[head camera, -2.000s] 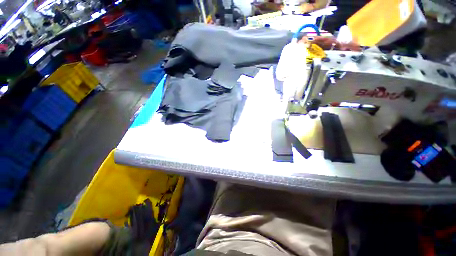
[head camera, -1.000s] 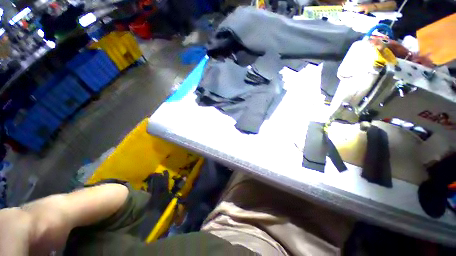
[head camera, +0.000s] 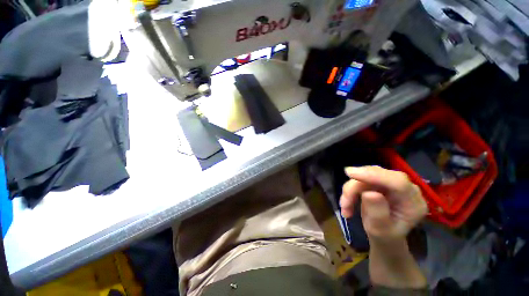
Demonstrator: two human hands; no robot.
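Note:
A grey cut piece (head camera: 199,138) lies at the needle of the off-white sewing machine (head camera: 232,29), its upper end by the presser foot. A narrow dark strip angles off beside it. A stack of black strips (head camera: 258,104) lies right of the needle. Charcoal panels (head camera: 64,144) are piled at the left of the table, with a small bundle (head camera: 77,105) on them. My right hand (head camera: 384,202) is bare and empty, in front of the table edge at lower right, fingers loosely curled and thumb apart. My left hand is out of view.
A smartphone (head camera: 361,81) and a round black object (head camera: 326,103) lie right of the machine bed. A red crate (head camera: 449,215) with scraps stands under the table at right. A yellow crate (head camera: 81,278) shows at lower left. The table's ruler-marked front edge (head camera: 174,209) crosses before my lap.
The view has swung right, bringing the red crate and my right hand into the picture. The bare arm at lower left has left the view. The pieces at the needle look unmoved.

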